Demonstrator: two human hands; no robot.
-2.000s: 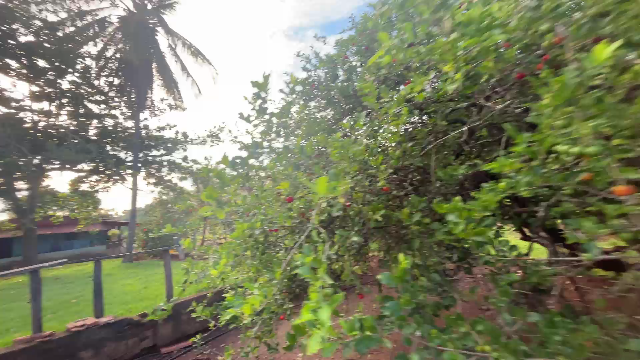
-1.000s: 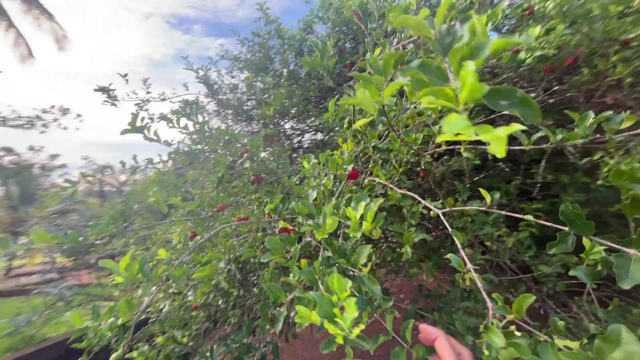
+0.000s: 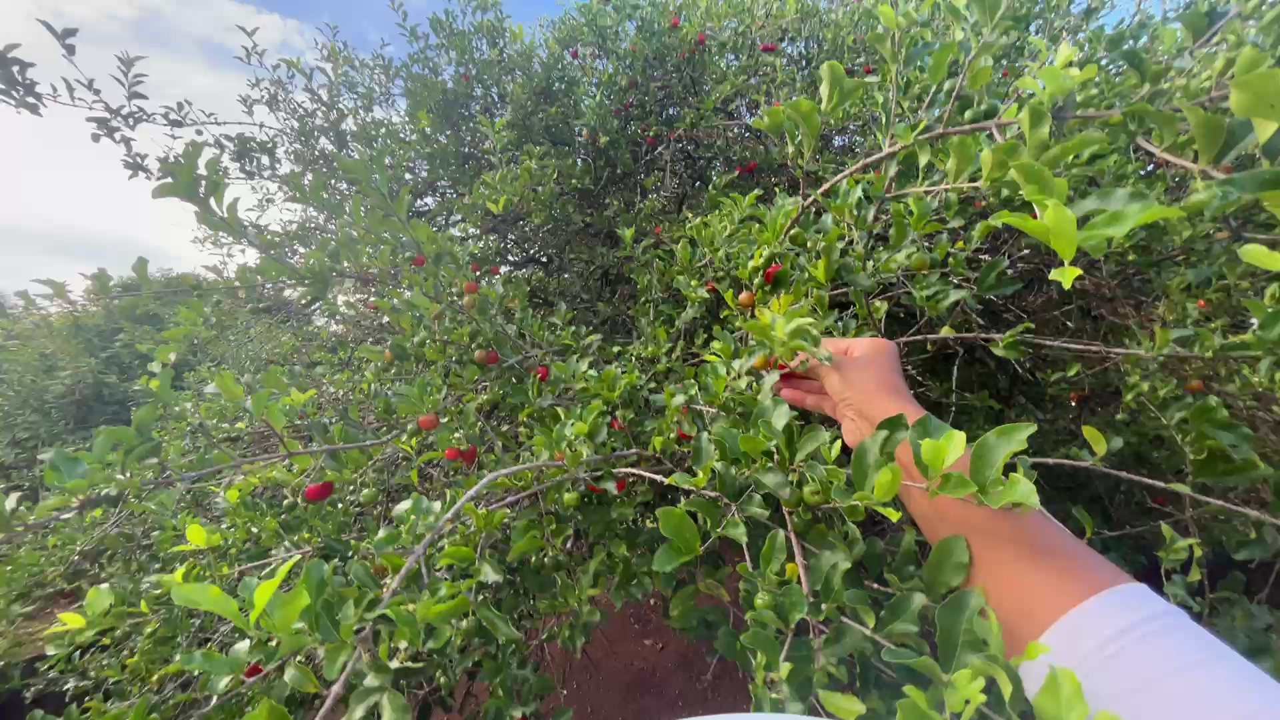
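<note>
My right hand (image 3: 850, 385) reaches from the lower right into a leafy bush with small red fruits. Its fingertips are pinched at a leafy twig (image 3: 785, 335), and a bit of red fruit (image 3: 783, 368) shows at the fingers; leaves partly hide the grip. Just above are an orange fruit (image 3: 746, 299) and a red fruit (image 3: 772, 272). Farther left hang a bright red fruit (image 3: 318, 491) and a pair of red fruits (image 3: 460, 454). Leaves cross in front of my forearm, which has a white sleeve. My left hand is not in view.
A bare curved branch (image 3: 450, 515) arches across the lower middle. Thin branches (image 3: 1060, 345) run past my hand on the right. Reddish-brown soil (image 3: 645, 660) shows below the foliage. A pale rounded edge (image 3: 750, 717) of something shows at the bottom.
My right hand, only its fingers visible low in the frame a second ago, now reaches up into the foliage with its fingers closed at a fruiting twig. The view has swung right, toward the bush.
</note>
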